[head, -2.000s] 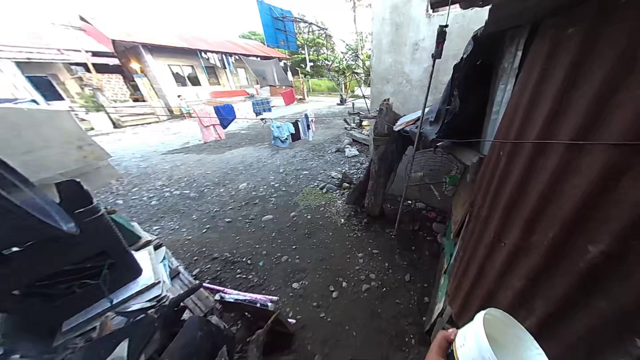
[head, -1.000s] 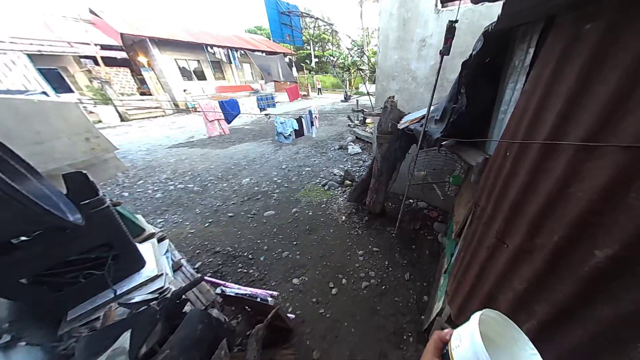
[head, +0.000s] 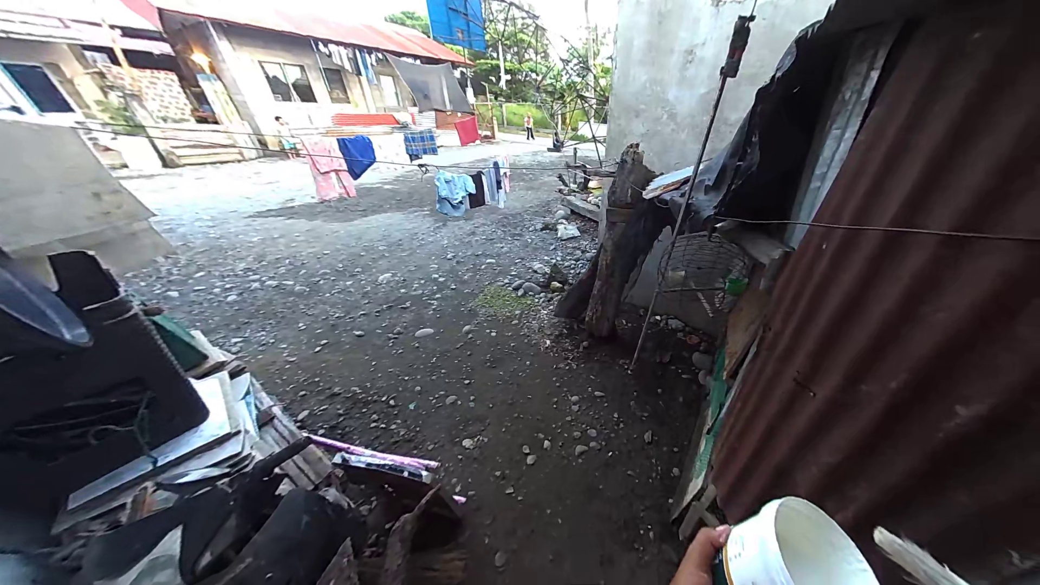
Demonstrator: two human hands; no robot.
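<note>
At the bottom right, my right hand [head: 700, 559] holds a white round plastic container [head: 800, 546], gripping its left side near the rim. The container's open mouth faces up and toward me; its inside looks pale, and its bottom is cut off by the frame edge. Just right of it, a pale, elongated thing [head: 918, 557] pokes in at the lower edge; I cannot tell what it is. My left hand is outside the view.
Rusty corrugated sheet [head: 877, 325] walls the right side. A wooden post [head: 609, 284] and thin pole [head: 682, 211] stand ahead. Scrap and boards [head: 203, 439] lie at left. Laundry [head: 453, 192] hangs over gravelly ground [head: 422, 366]. Two people stand far off.
The pale, elongated thing beside the container shows only now. My right hand keeps its hold on the container.
</note>
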